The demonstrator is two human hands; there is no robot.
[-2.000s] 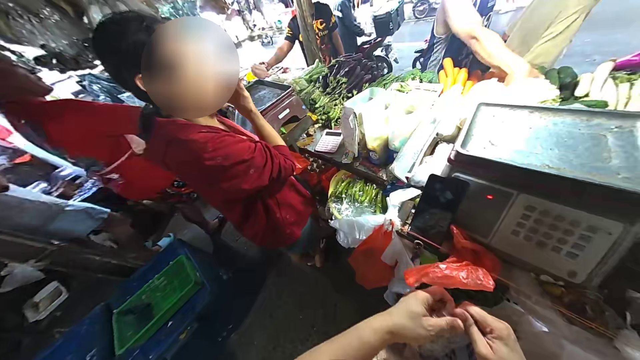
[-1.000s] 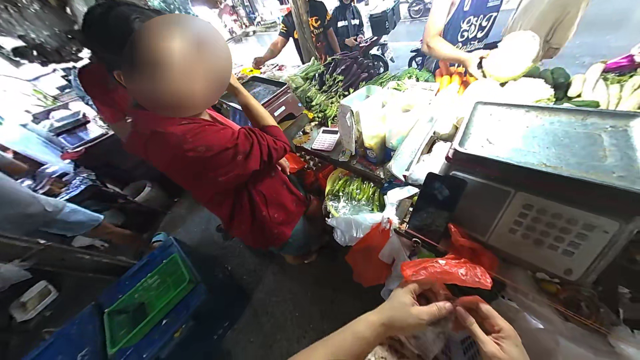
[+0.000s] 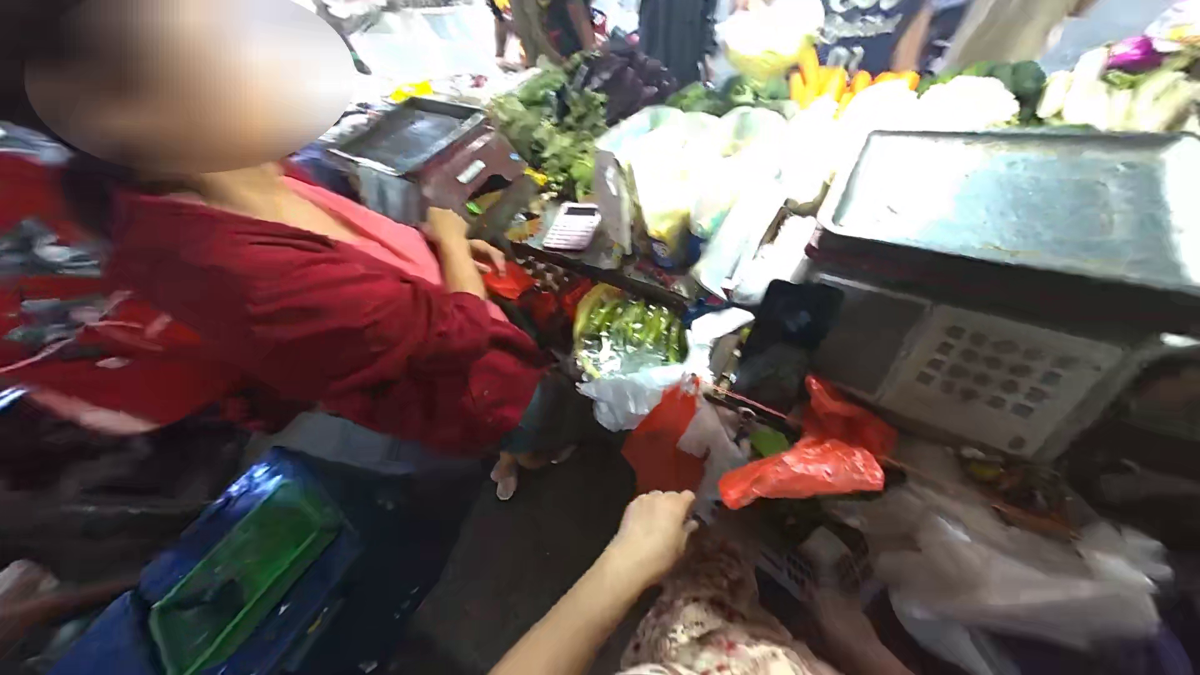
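Note:
My left hand (image 3: pixel 656 530) is curled near the bottom centre, just left of a red plastic bag (image 3: pixel 806 469) and below another red bag (image 3: pixel 664 441) that hangs from the stall's edge. Whether it holds anything does not show. My right hand cannot be made out; a blurred forearm (image 3: pixel 848 623) shows low on the right, beside pale plastic bags (image 3: pixel 1012 562). A bag of green vegetables (image 3: pixel 628 333) sits above the hanging bags. A dark phone-like device (image 3: pixel 797 314) stands against a weighing scale with a keypad (image 3: pixel 1012 366) and a metal tray.
A person in a dark red top (image 3: pixel 328 309) stands at the left, hands near a second scale (image 3: pixel 422 150). A pink calculator (image 3: pixel 572 227) lies by bagged produce. Blue crates with a green basket (image 3: pixel 244 572) are low left. Carrots (image 3: pixel 834 80) and leafy vegetables (image 3: pixel 553 122) line the back.
My hands, together by the red bag before, have parted; the left is now left of that bag. The person in red has lowered a raised hand to the stall. The view has shifted.

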